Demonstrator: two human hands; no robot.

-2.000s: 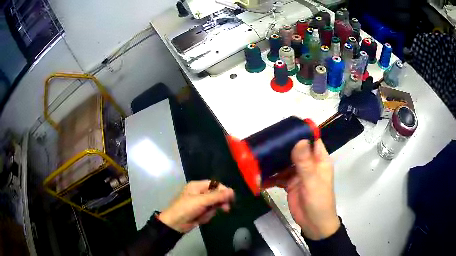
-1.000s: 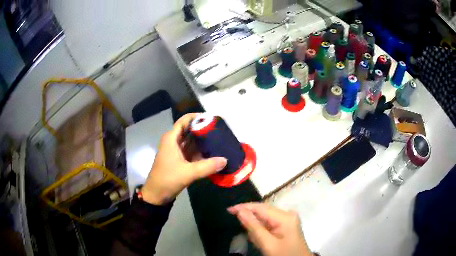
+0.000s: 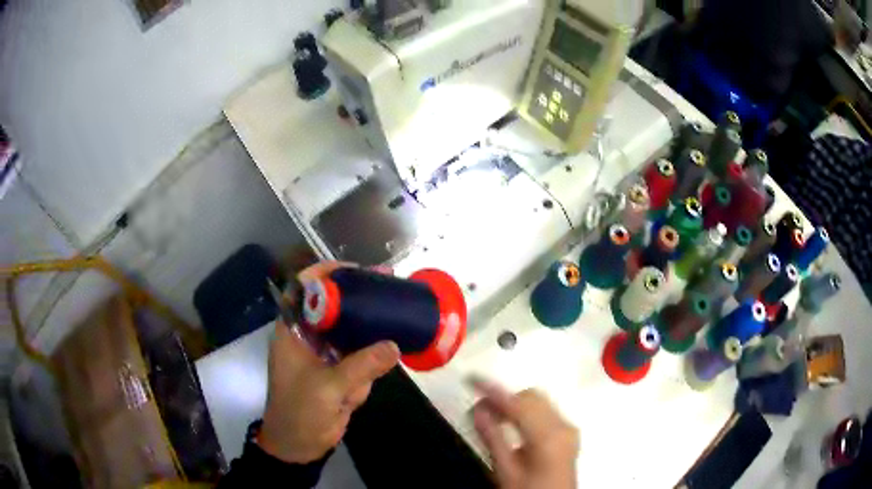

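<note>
A dark navy thread cone (image 3: 387,310) with a red flared base lies sideways in my left hand (image 3: 311,392), above the table's near edge. Its narrow red-rimmed top points left and its base points right. A small dark, pointed metal tool (image 3: 284,294), seemingly thread snips, sticks out beside the cone's top in the same hand. My right hand (image 3: 526,430) is blurred, to the lower right of the cone and apart from it, its fingers bent. Any thread between the hands cannot be made out.
The cream sewing machine head (image 3: 449,76) and beige control panel (image 3: 572,76) stand ahead. Crowded multicoloured cones (image 3: 693,315) stand at the right. A black phone (image 3: 731,454), a small open box (image 3: 824,361) and a dark-red bottle lid (image 3: 845,441) lie lower right. A yellow-framed cart (image 3: 105,382) is left.
The view has swung up and left, bringing the machine head and control panel in. The cone was in my right hand two seconds ago, then in my left; it has since tipped onto its side.
</note>
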